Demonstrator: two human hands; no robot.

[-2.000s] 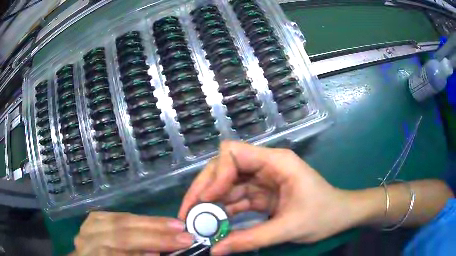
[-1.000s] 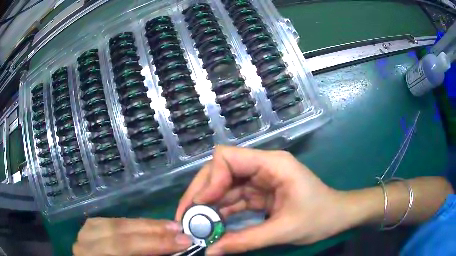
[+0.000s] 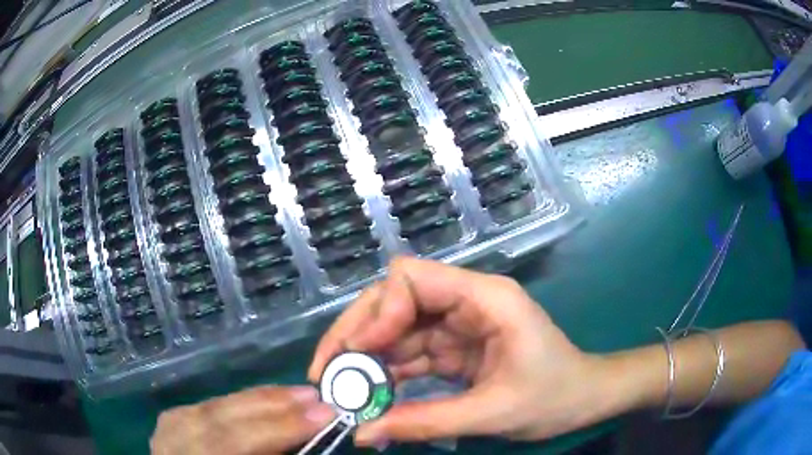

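Note:
My right hand (image 3: pixel 481 355), with two thin bracelets at the wrist, holds a round speaker unit (image 3: pixel 350 387) between thumb and fingers. The unit's back faces me, with a white ring, a bright white centre and a green circuit board (image 3: pixel 375 404) at its lower right edge. My left hand (image 3: pixel 236 422) is cut off by the bottom edge. Its fingertips are at the unit's left side, and it holds tweezers (image 3: pixel 326 436) whose prongs reach the unit's lower edge. The grip on the tweezers is mostly hidden.
A clear blister tray (image 3: pixel 303 324) with columns of dark discs lies beyond my hands. One column has a gap. A white bottle (image 3: pixel 755 140) stands at the right, with spare tweezers (image 3: pixel 709 271) on the mat below it. A metal rail (image 3: pixel 659 99) edges the green belt behind.
The unit and both hands have shifted slightly in the picture. The tweezer prongs show more clearly and at a steeper angle at the unit's lower edge.

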